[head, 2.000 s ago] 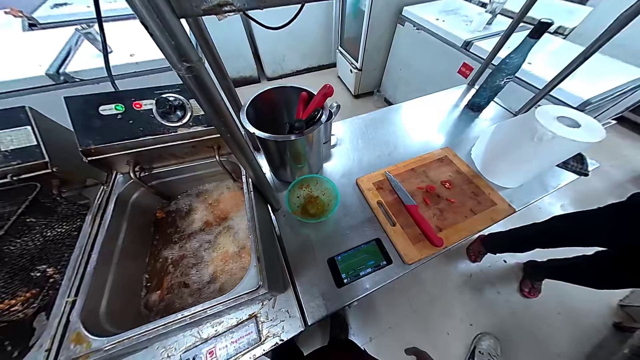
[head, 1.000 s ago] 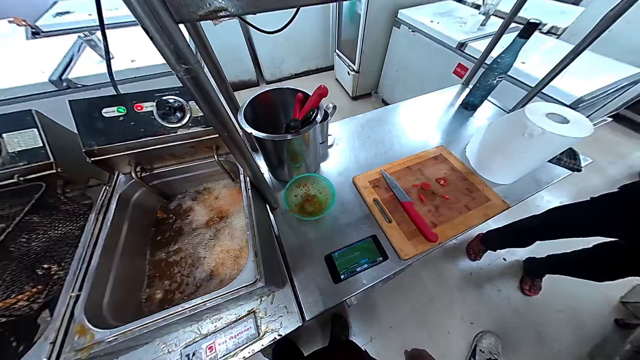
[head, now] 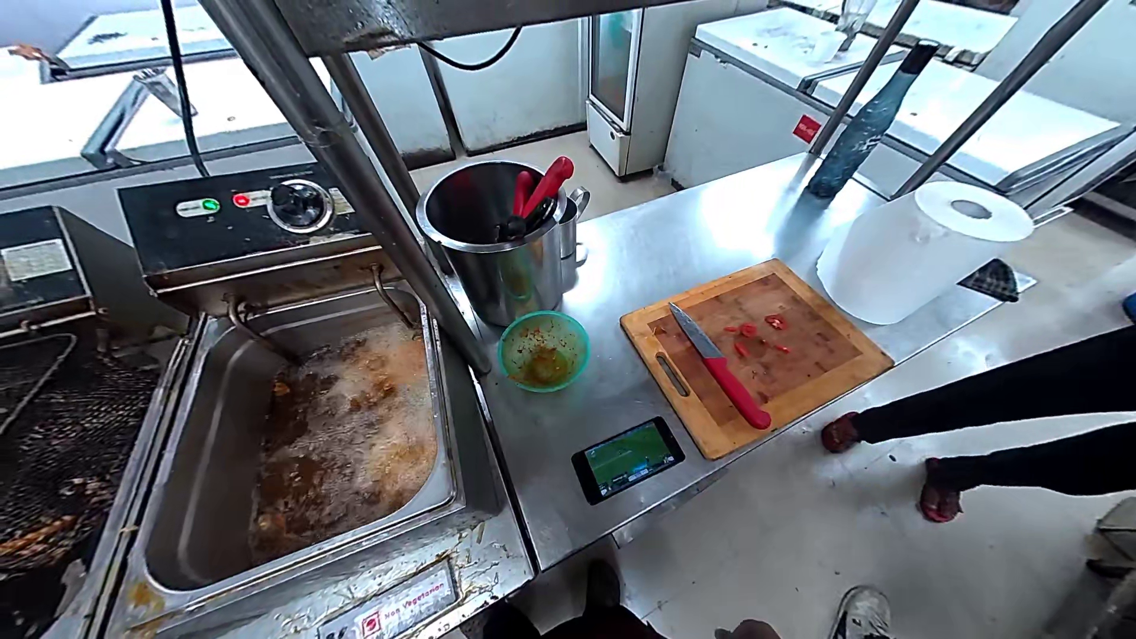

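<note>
Only a small part of my right hand point(head: 747, 630) shows at the bottom edge, below the counter; its fingers and anything in them are hidden. My left hand is out of view. A red-handled knife point(head: 721, 371) lies on a wooden cutting board point(head: 648, 324), with several red chilli or pepper pieces point(head: 747, 329) beside its blade. Left of the board, a green-rimmed bowl point(head: 544, 351) holds some greenish-brown residue or sauce. A phone point(head: 627, 460) with a lit screen lies near the counter's front edge. Food fries in bubbling oil point(head: 351, 435) inside a steel deep fryer point(head: 169, 497).
A tall steel container point(head: 506, 284) with red-handled tools stands behind the bowl, a steel mug point(head: 571, 222) beside it. A large white paper roll point(head: 914, 257) and a glass bottle point(head: 861, 133) stand at right. Metal posts rise from the counter. Another person's legs point(head: 1012, 417) are at right.
The foam on the fryer oil has changed its pattern. The knife, board, bowl and phone have stayed in place on the counter.
</note>
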